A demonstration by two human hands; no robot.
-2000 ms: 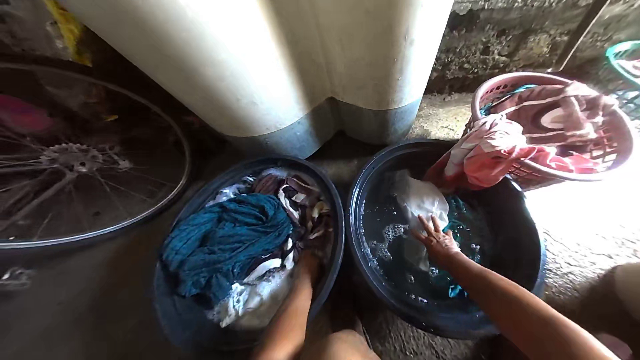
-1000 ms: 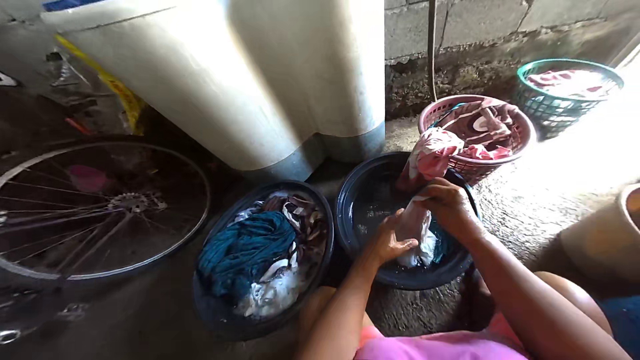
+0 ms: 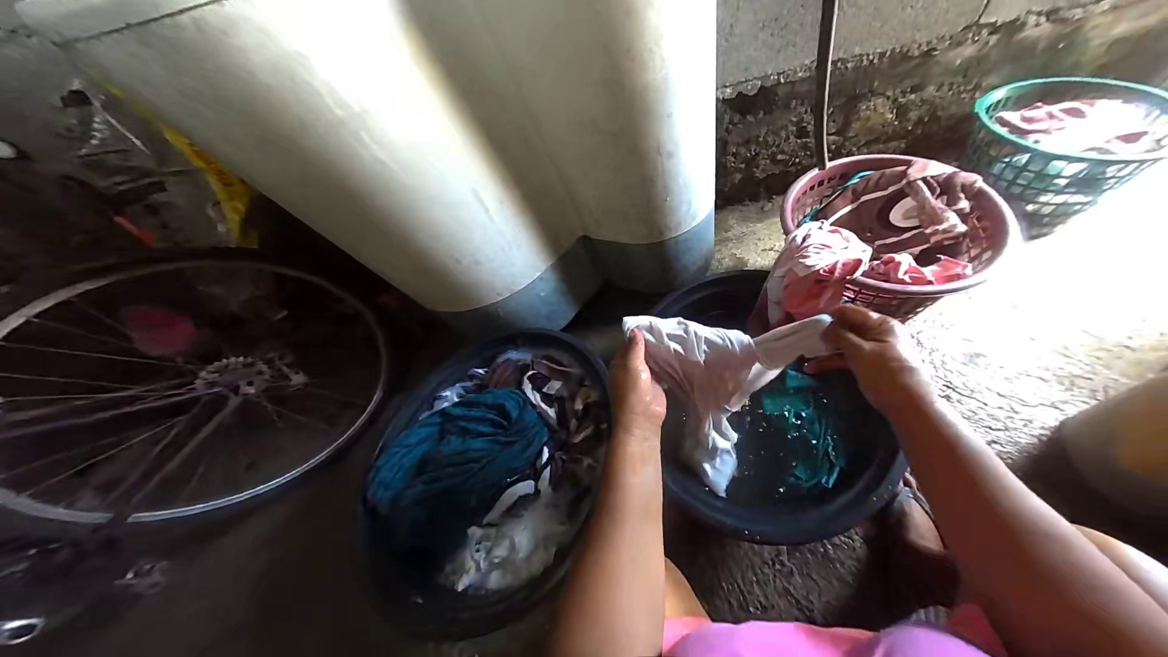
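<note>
A wet white cloth garment [image 3: 716, 365] is stretched between my two hands above the right dark basin [image 3: 785, 529]. My left hand [image 3: 639, 383] grips its left end, thumb up. Its right end is bunched in my right hand [image 3: 876, 351], while the lower part hangs toward the water. Teal cloth [image 3: 803, 429] lies in the water of that basin. The left dark basin [image 3: 593, 365] holds a dark teal cloth [image 3: 465, 438], a whitish cloth [image 3: 511, 543] and other wet clothes. Pink and white cloth [image 3: 817, 269] drapes from the pink basket into the right basin.
The pink plastic basket [image 3: 999, 233] of clothes stands behind the right basin, and a green basket [image 3: 1049, 178] is farther right. Large pale rounded containers [image 3: 547, 137] stand behind the basins. A bicycle wheel [image 3: 379, 365] is at left, a pale container [image 3: 1122, 447] at the right edge.
Two seconds ago my left hand was in the left basin and my right hand on the white cloth in the water. Now both hands hold the cloth raised and spread. The view has shifted.
</note>
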